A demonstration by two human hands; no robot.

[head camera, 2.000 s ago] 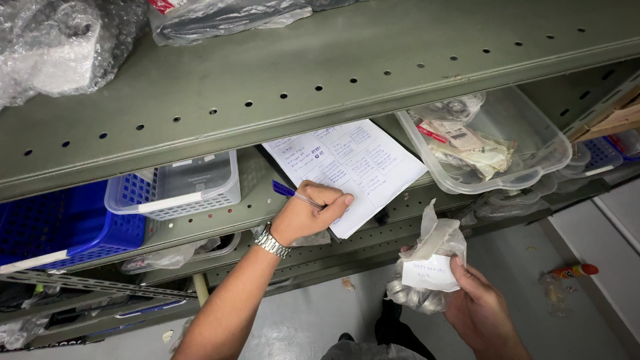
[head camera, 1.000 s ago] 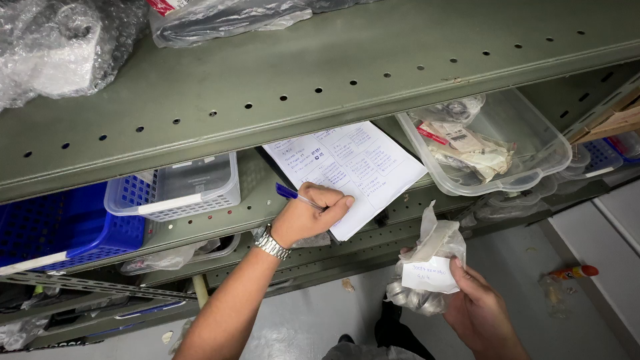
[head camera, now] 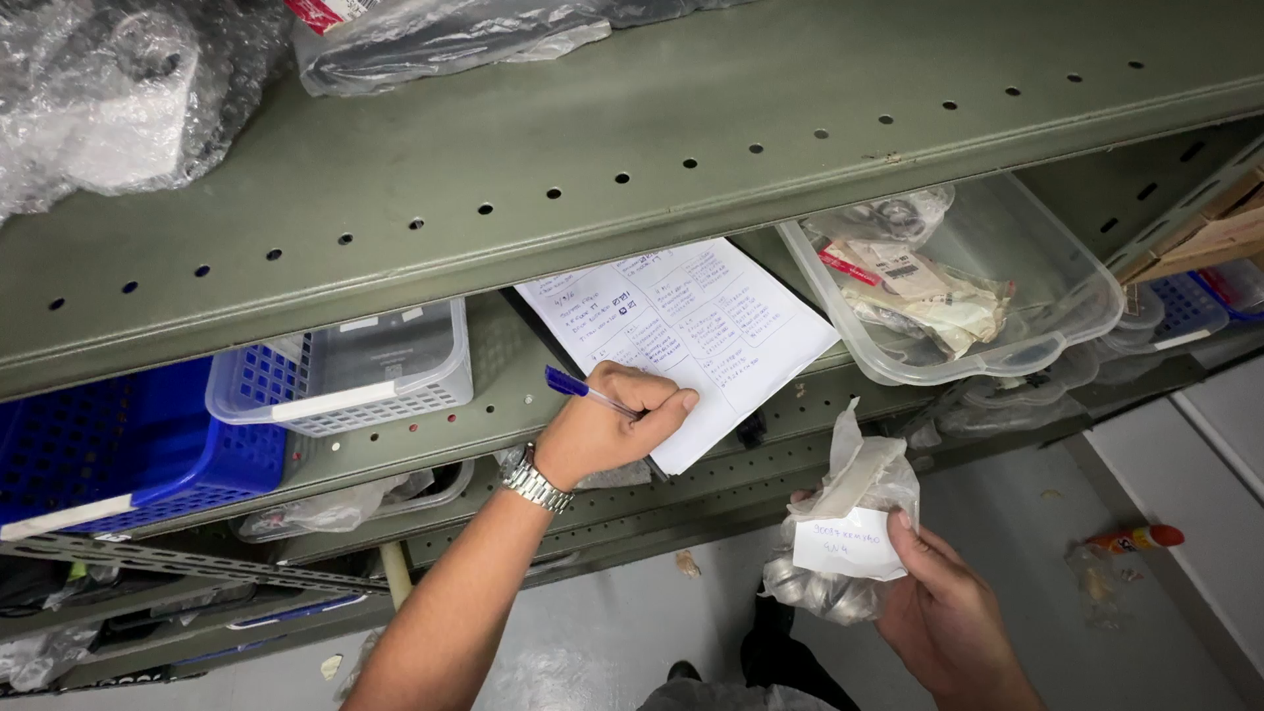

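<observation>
My left hand, with a metal-banded wristwatch, grips a ballpoint pen with a blue cap end and rests on the lower part of a handwritten sheet of paper. The pen's tip is hidden by my fingers. The sheet lies on a dark board that juts over the edge of the shelf. To the right, my right hand holds up a clear plastic bag of shiny metal parts. A white paper label with handwriting is on the bag's front, under my thumb.
A green perforated metal shelf spans the view above my hands, bearing bubble-wrapped goods. Right of the sheet stands a clear plastic bin with bagged parts. Blue and clear baskets stand at left. A red-and-yellow tube lies on the floor.
</observation>
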